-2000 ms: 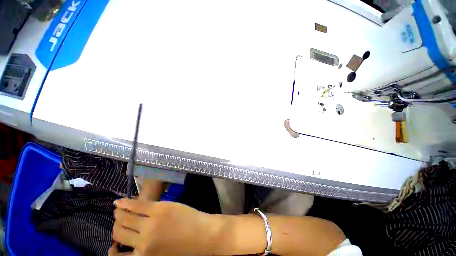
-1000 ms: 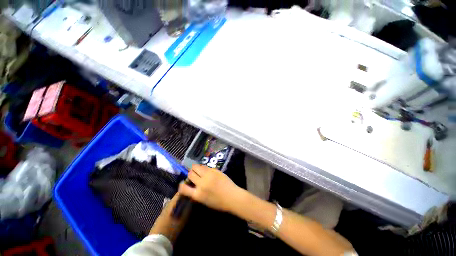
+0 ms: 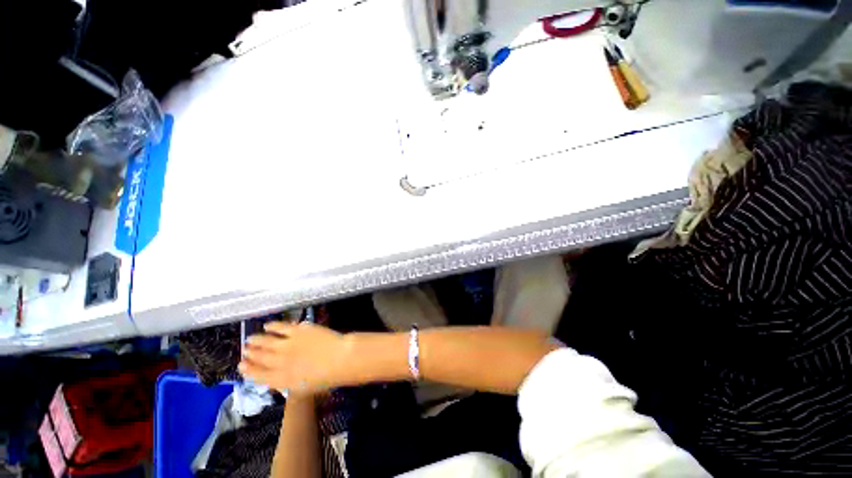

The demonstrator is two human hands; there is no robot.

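Note:
My right hand, with a bangle on its wrist, is under the front edge of the white machine table. It is back up, with its fingers stretched out and slightly apart; its palm is hidden and no tool shows in it. My left forearm comes up from below and its hand is hidden behind my right hand. A small part of the grey drawer shows above my right hand; its contents are mostly covered.
The sewing machine's needle area is at the top, with small orange-handled tools to its right. Striped fabric with a cream edge hangs at the right. A blue bin with striped and white pieces is at lower left, beside a red container.
The view has swung, so the table lies differently. The dark tool seen earlier in my hands is no longer visible. My right fingers, curled before, are stretched out over the drawer, covering the bobbins.

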